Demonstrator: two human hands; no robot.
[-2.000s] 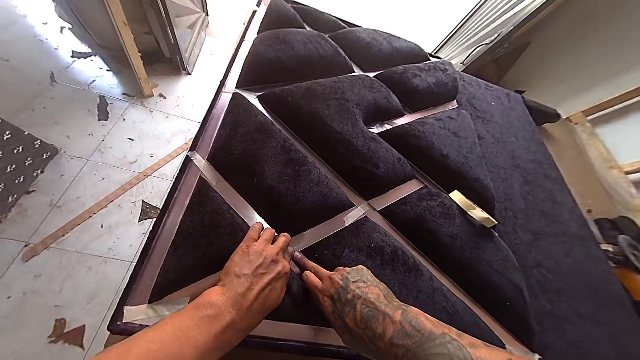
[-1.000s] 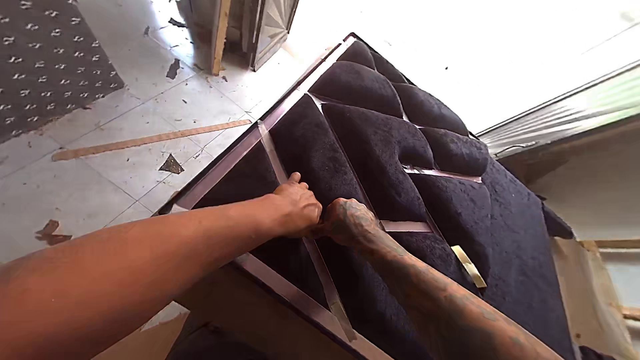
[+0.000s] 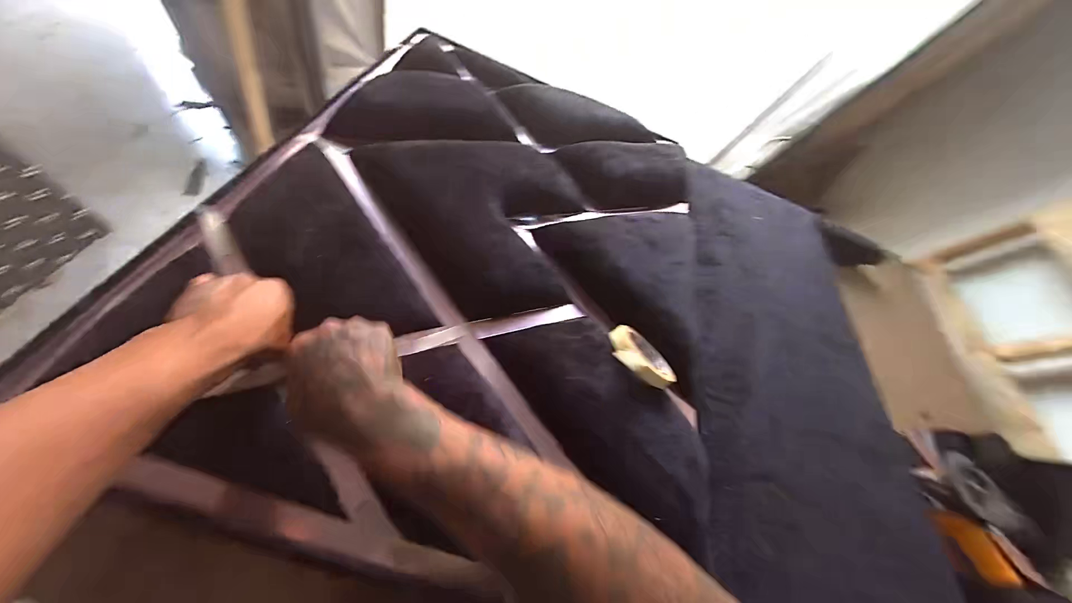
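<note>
A dark velvet upholstered panel [image 3: 586,368] fills the middle, its padded sections divided by shiny pinkish strips [image 3: 402,243]. On its near left part, my left hand [image 3: 239,314] is curled over a strip crossing. Beside it, almost touching, my right hand [image 3: 343,368] is also closed in a fist; the fingertips of both are hidden, so what they pinch cannot be seen. A roll of masking tape [image 3: 643,357] rests on the padding to the right of my hands. Pale tape [image 3: 222,239] covers a strip near the panel's left edge.
Patterned dark fabric [image 3: 42,226] lies on the light floor at the left. A wooden post [image 3: 249,75] stands behind the panel's left edge. Wooden framing [image 3: 988,243] and a dark and orange object [image 3: 980,548], perhaps a tool, are at the right.
My hands have stayed close together near the same strip crossing, with their grip shape changed to closed fists. The view has swung and moved nearer.
</note>
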